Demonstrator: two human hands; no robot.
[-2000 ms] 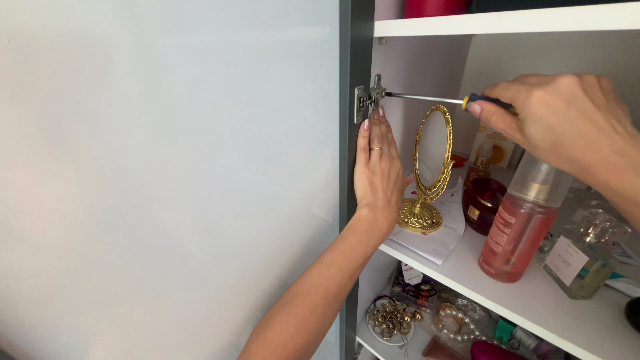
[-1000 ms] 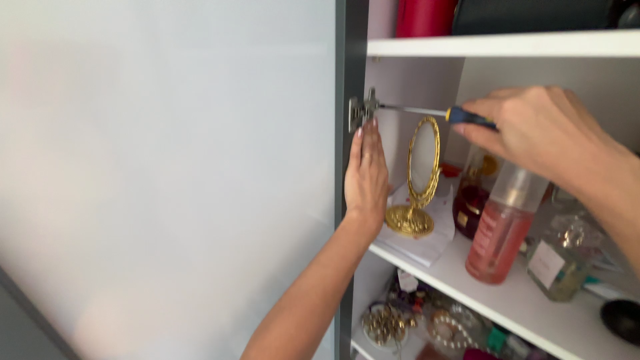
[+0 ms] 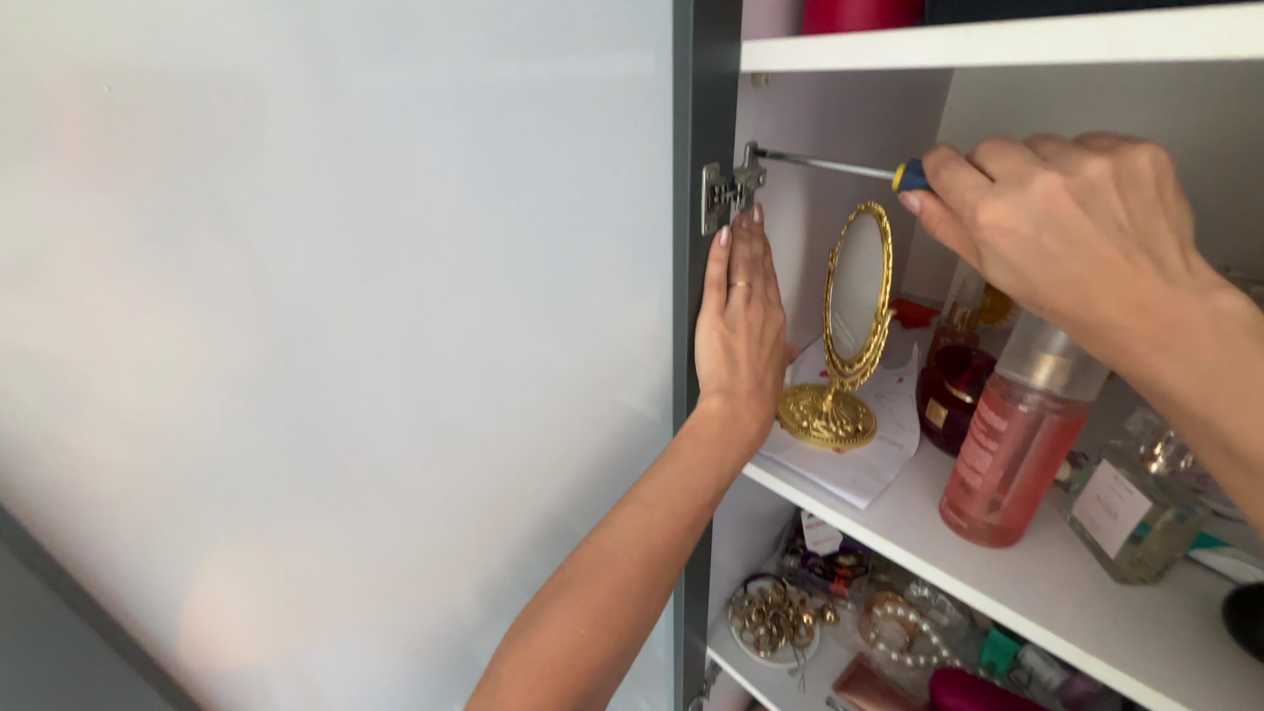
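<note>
My right hand (image 3: pixel 1066 217) grips the blue and yellow handle of a screwdriver (image 3: pixel 829 166). The shaft points left, its tip at the top of the mounting plate of a metal cabinet hinge (image 3: pixel 733 190). That hinge joins a grey-framed door (image 3: pixel 706 395) with a pale glossy panel to the cabinet's side wall. Just below the hinge, my left hand (image 3: pixel 741 326) lies flat with extended fingers, fingertips touching its lower part, a thin ring on one finger. It holds nothing.
A gold-framed mirror (image 3: pixel 857 296) stands on papers on the middle shelf (image 3: pixel 987 563), close to both hands. Right of it are a dark red jar (image 3: pixel 953 395), a pink spray bottle (image 3: pixel 1017 454) and a glass perfume bottle (image 3: pixel 1136 513). Jewellery (image 3: pixel 775 617) lies on the shelf below.
The screwdriver tip has gone from the hinge's middle area to the top of its mounting plate. My left hand stays below the hinge. The view has shifted slightly.
</note>
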